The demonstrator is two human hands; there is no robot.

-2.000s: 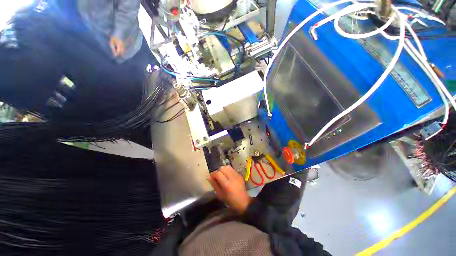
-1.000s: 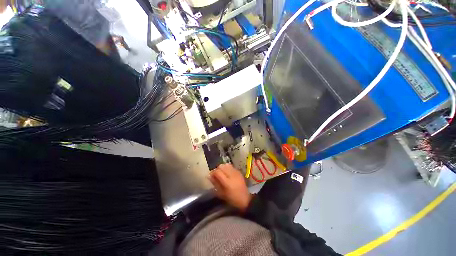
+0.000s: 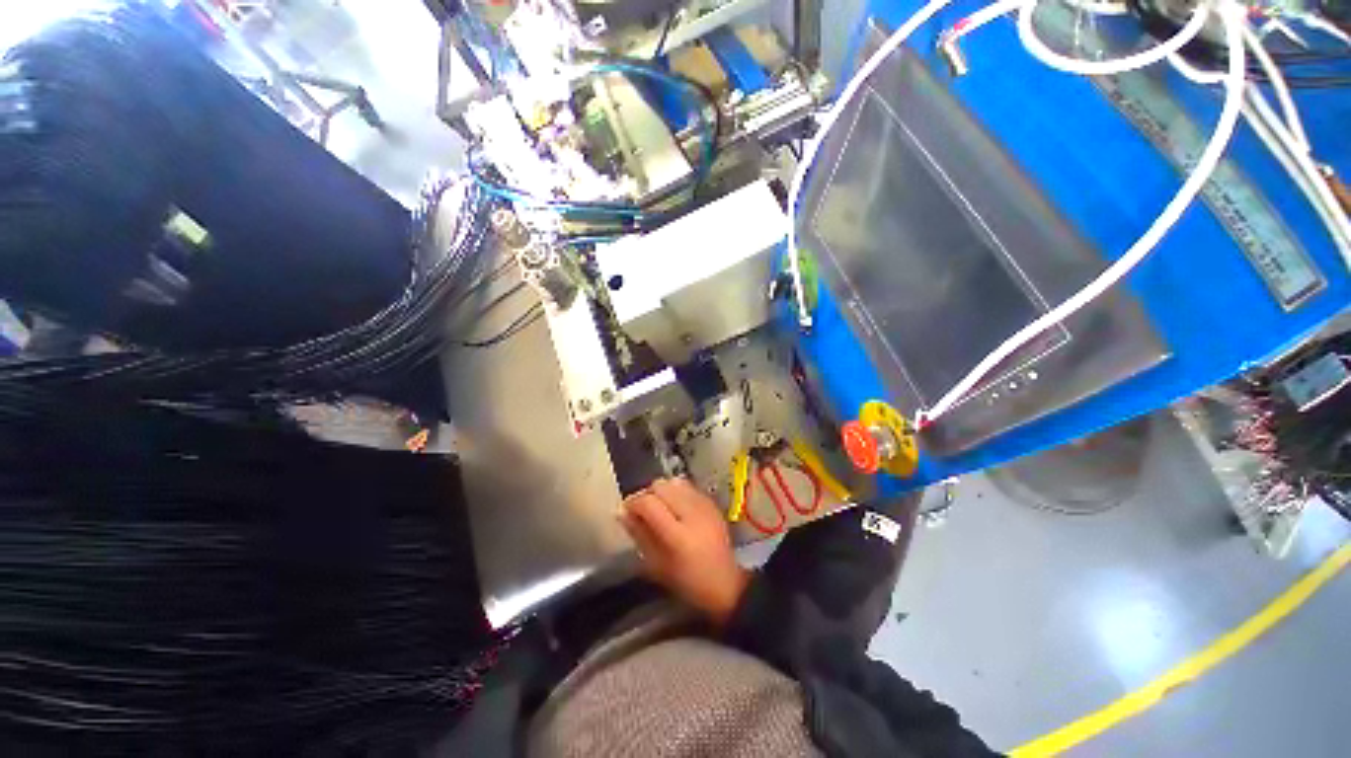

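Observation:
My right hand (image 3: pixel 685 545), bare with a dark sleeve, is at the front edge of the machine, its fingers curled just below the dark feed slot (image 3: pixel 646 456). Whether the fingertips hold a cable cannot be told. My left hand is not visible; the dark sleeve and body at the bottom centre hide that area. Black cables (image 3: pixel 222 578) hang in a huge mass at the left, with small red tips near the plate's lower left corner. The bare metal work plate (image 3: pixel 519 504) lies between the cables and the slot.
A white machine guard (image 3: pixel 694 267) stands above the slot. Red-handled scissors (image 3: pixel 766 501) and a yellow-handled tool (image 3: pixel 739 487) lie right of my hand. Beyond are a red emergency stop (image 3: pixel 861 444) and a blue control box (image 3: pixel 1185 296) crossed by white cable. Loose cables reach the plate's upper left.
The other person's hand and clothing at the upper left have gone out of view. The view has shifted slightly. My right hand stays at the slot with little visible change.

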